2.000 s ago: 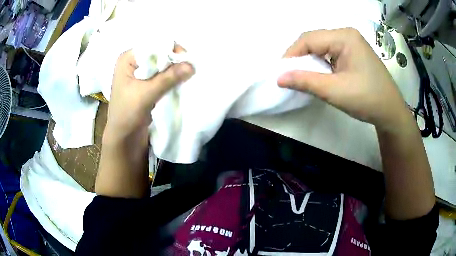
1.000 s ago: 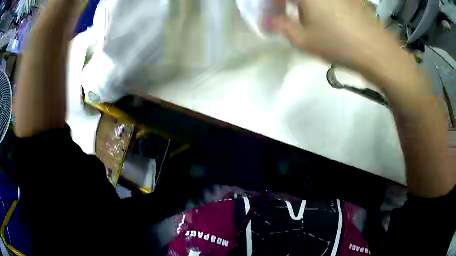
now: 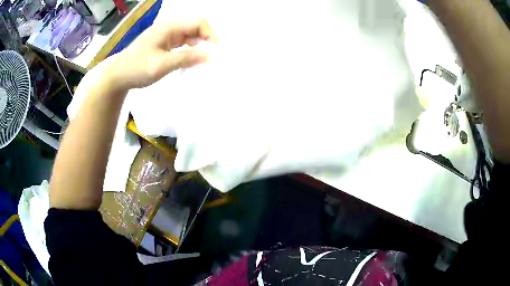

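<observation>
The white fabric garment piece (image 3: pixel 291 106) lies over most of the table and hangs over its front edge in soft folds. Its surface is overexposed. My left hand (image 3: pixel 162 53) is at its upper left, fingers curled and thumb pointing right, gripping the white fabric; the exact hold is washed out by glare. My right forearm crosses the upper right corner, but my right hand is beyond the top edge. The needle plate (image 3: pixel 452 120) shows beside the cloth at right.
Black-handled shears (image 3: pixel 480 173) lie at right, partly behind my sleeve. A brown taped board (image 3: pixel 146 187) and yellow-edged frame stand below left. A fan (image 3: pixel 12 98) is at far left. A table with purple packets (image 3: pixel 71 33) is at upper left. The white table's front edge slopes down rightward.
The white fabric is now spread wide and hangs over the front edge. My left hand has come back into view at upper left. My right hand has moved up out of the picture.
</observation>
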